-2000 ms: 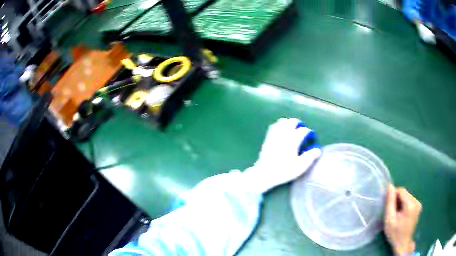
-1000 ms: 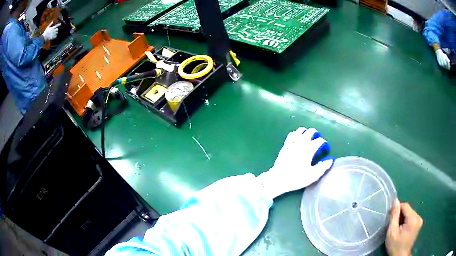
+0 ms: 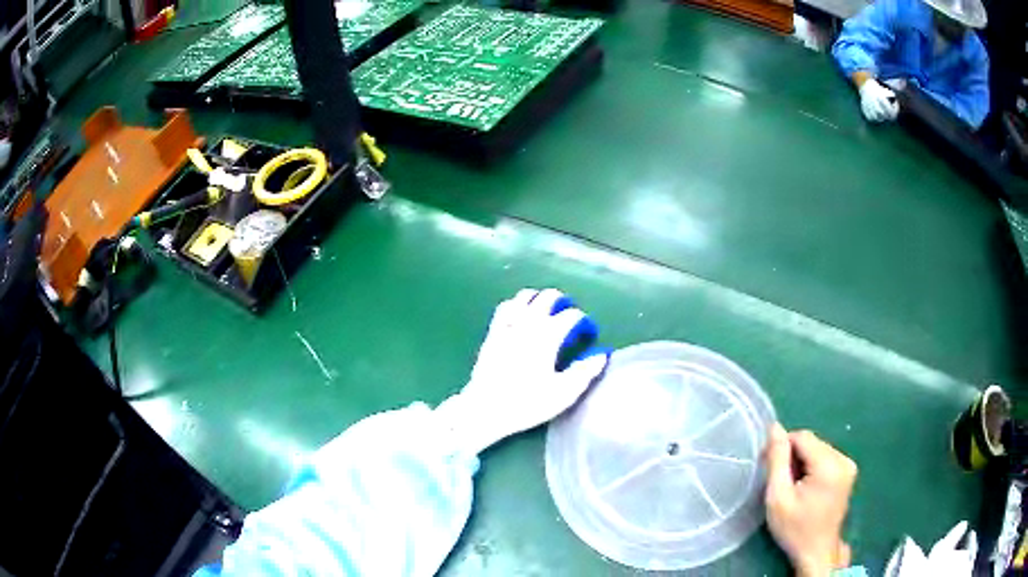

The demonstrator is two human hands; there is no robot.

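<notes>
A clear plastic disc with radial ribs and a small centre hole lies over the green mat near the front. My left hand, in a white glove with blue fingertips, rests on the mat, curled, with its thumb touching the disc's upper left edge. Whether it grips the disc is unclear. My bare right hand pinches the disc's right rim between thumb and fingers.
A black tool tray with a yellow ring stands left, beside an orange fixture. Green boards lie behind a dark post. A roll and a white glove are at right. A person in blue sits across.
The view has turned right, so the bench and both hands appear further left. The roll, the white glove and more of the person across show at right. The hands keep their places at the disc.
</notes>
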